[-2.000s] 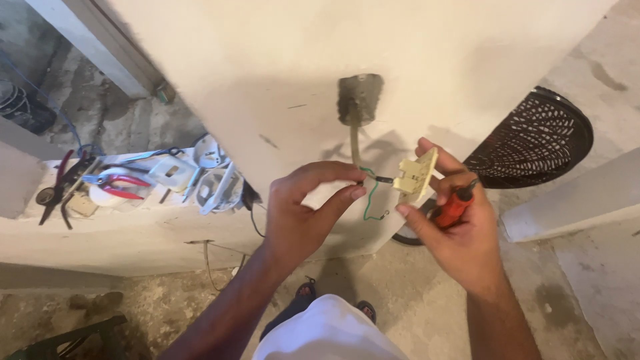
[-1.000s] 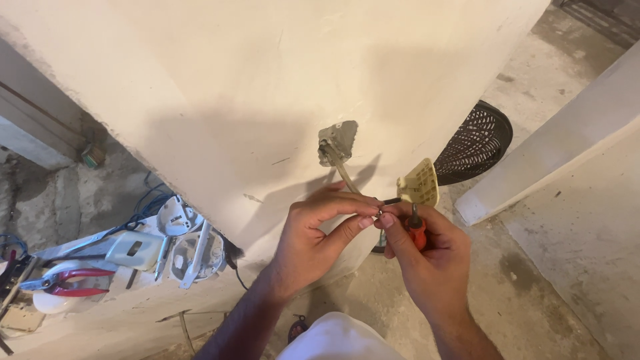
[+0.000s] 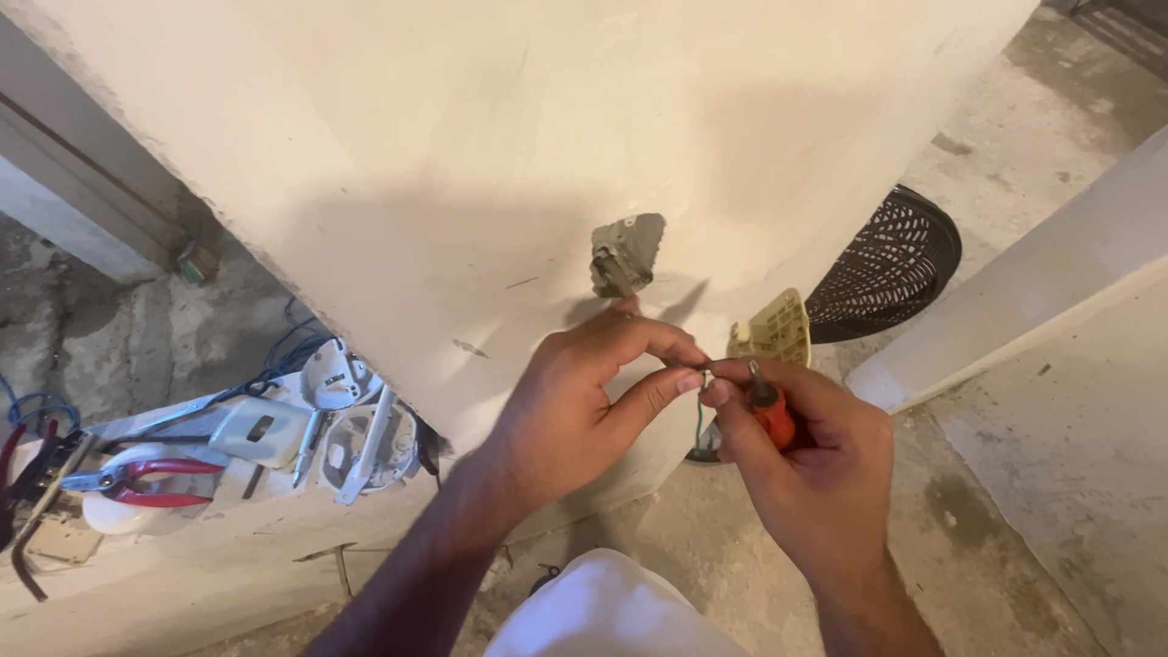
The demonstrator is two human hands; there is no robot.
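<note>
My left hand [image 3: 593, 401] pinches a thin wire end between thumb and index finger. Meeting it at the fingertips, my right hand [image 3: 812, 447] pinches the same wire area and also holds a red-handled screwdriver [image 3: 774, 418] against its palm. A cream plastic cover plate [image 3: 785, 328] stands just behind the right fingers; what supports it is hidden. Below the fingertips hangs a green wire [image 3: 700, 420]. A cable [image 3: 620, 278] comes out of a recessed wall box [image 3: 630, 251] and passes behind my left hand.
On the ledge [image 3: 274, 520] at left lie red-handled pliers [image 3: 169, 482], a pale plastic plate [image 3: 262, 432], round white fittings [image 3: 336, 374] and other tools. Blue cable [image 3: 287, 351] lies behind them. A dark woven basket [image 3: 885, 265] stands past the wall's right edge.
Both hands have come together at the wire; two seconds ago they were apart, with the right fingers on the cover plate. The view has shifted.
</note>
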